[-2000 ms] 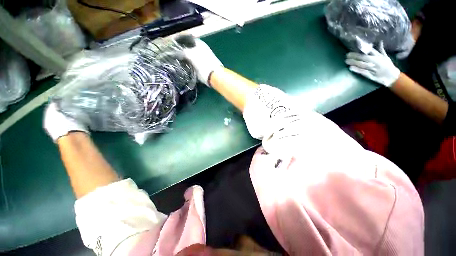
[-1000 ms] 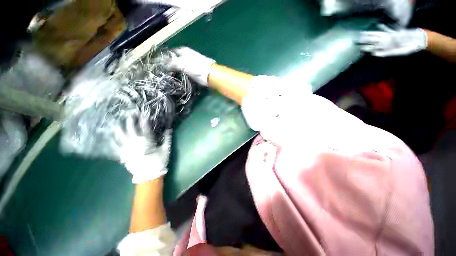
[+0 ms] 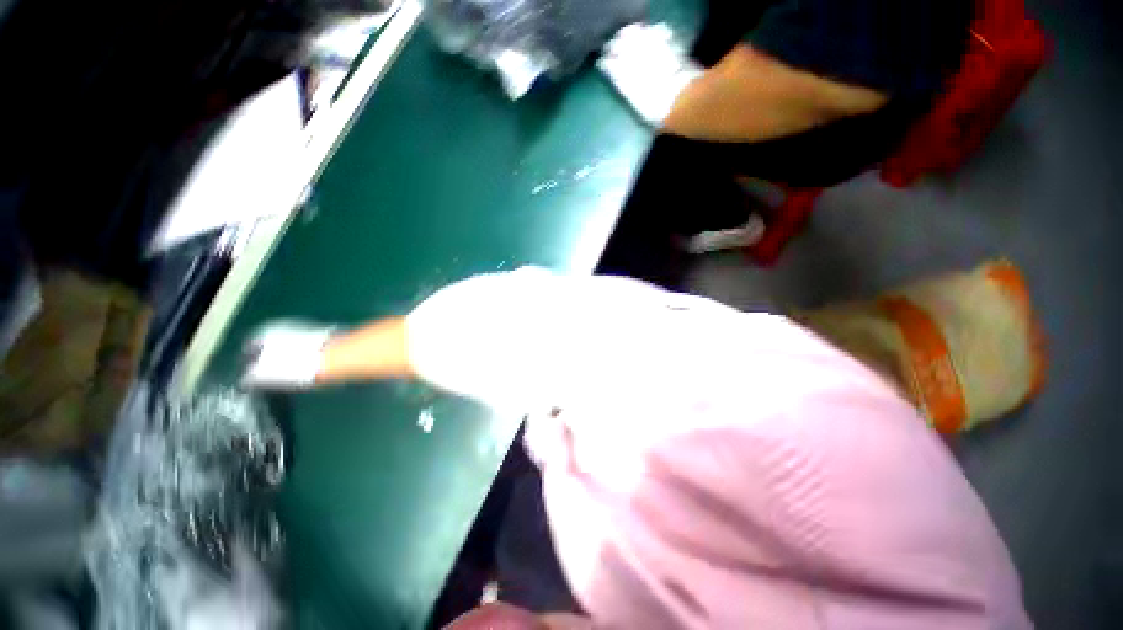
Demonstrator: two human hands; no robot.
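The cable heap (image 3: 234, 474), thin grey and silver strands, lies blurred at the lower left on the green bench top (image 3: 370, 492). The clear crinkled bag (image 3: 123, 542) is around its left side. My right hand (image 3: 289, 354), in a white glove, is at the heap's upper end beside the bench's pale raised edge. Its fingers are blurred, so its grip cannot be told. A pale blurred patch at the lower left may be my left glove or the bag; my left hand cannot be made out.
Another worker's gloved hand (image 3: 647, 71) is beside a full clear bag (image 3: 542, 37) at the top. A white sheet (image 3: 240, 166) lies beyond the raised edge. A brown item (image 3: 68, 357) is at far left. A red stool (image 3: 973, 99) and a cream-orange bundle (image 3: 973, 351) are at right.
The view has swung right and turned, so the bench runs steeply and the heap sits lower left. My left hand, clear on the bag before, is no longer distinct. My right hand stays near the heap.
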